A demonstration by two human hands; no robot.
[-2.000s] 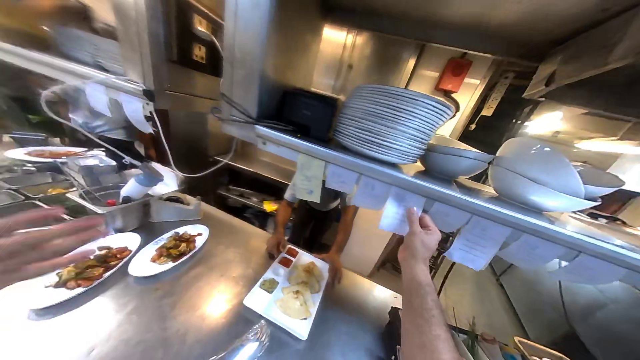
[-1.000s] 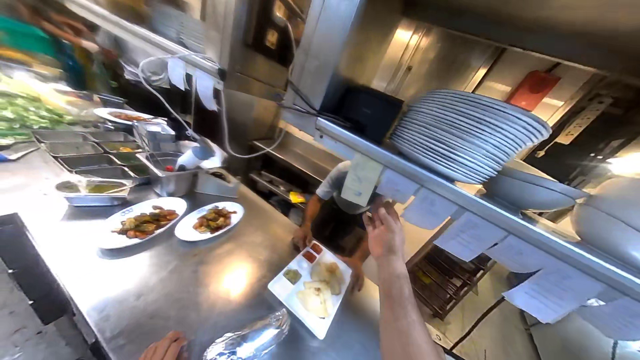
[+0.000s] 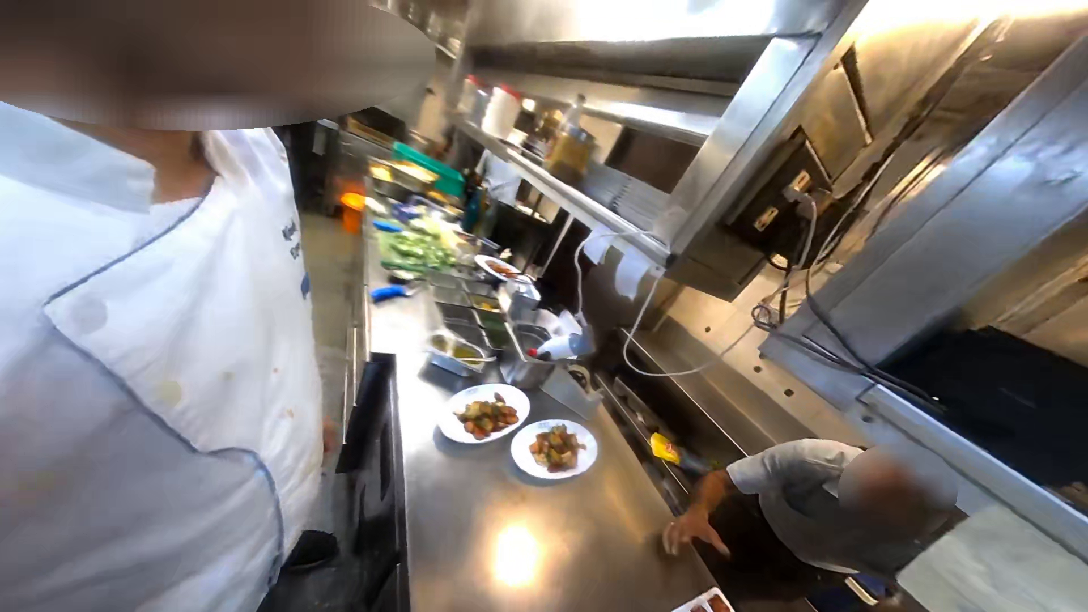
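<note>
Neither my left hand nor my right hand shows clearly in the head view; a sliver of skin at the coat's edge cannot be assigned. Two white oval plates with cooked food, the left plate (image 3: 450,430) and the right plate (image 3: 520,459), sit side by side on the steel counter (image 3: 459,535). The corner of a white compartment tray (image 3: 705,597) with red sauce shows at the bottom edge. Across the counter, a person in a grey shirt rests a hand (image 3: 695,529) at its far edge.
A person in a white chef's coat (image 3: 195,357) stands close at the left. Metal food containers (image 3: 459,355), a blue-handled utensil (image 3: 389,293) and chopped greens (image 3: 418,250) lie farther up the counter. An overhead steel shelf (image 3: 586,204) carries bottles, with a white cable hanging below.
The view has swung strongly left, bringing the coated person close into view. The raised hand near the paper slips is out of view, as are the foil and most of the tray.
</note>
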